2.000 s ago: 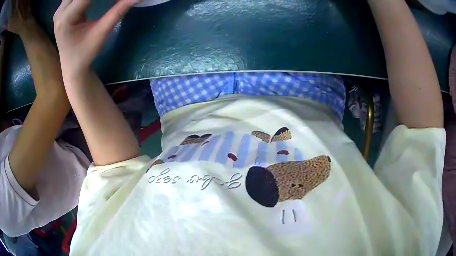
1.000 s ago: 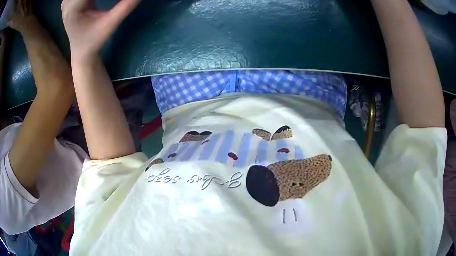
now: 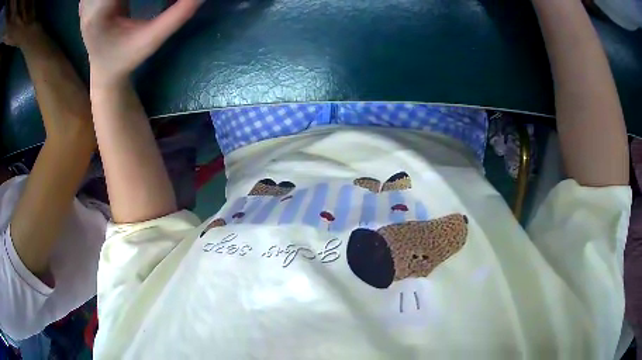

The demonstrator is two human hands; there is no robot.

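My left hand (image 3: 130, 35) is at the top left over the dark green table (image 3: 338, 56). Its thumb is spread away from the palm, and the other fingers are cut off by the top edge. Whether it holds anything cannot be told. My right forearm (image 3: 591, 91) reaches up at the right, and my right hand is outside the picture. No worked part shows clearly in front of me.
Another person's bent arm (image 3: 60, 105) and pale sleeve are close beside my left arm. A whitish translucent object (image 3: 623, 13) is cut off at the top right corner. The table's front edge runs just before my lap. A curved brass-coloured bar (image 3: 522, 176) is below it at right.
The pale rim beside my left thumb two seconds ago has left the picture. My left hand dipped slightly right, then back left. My right forearm has shifted slightly right.
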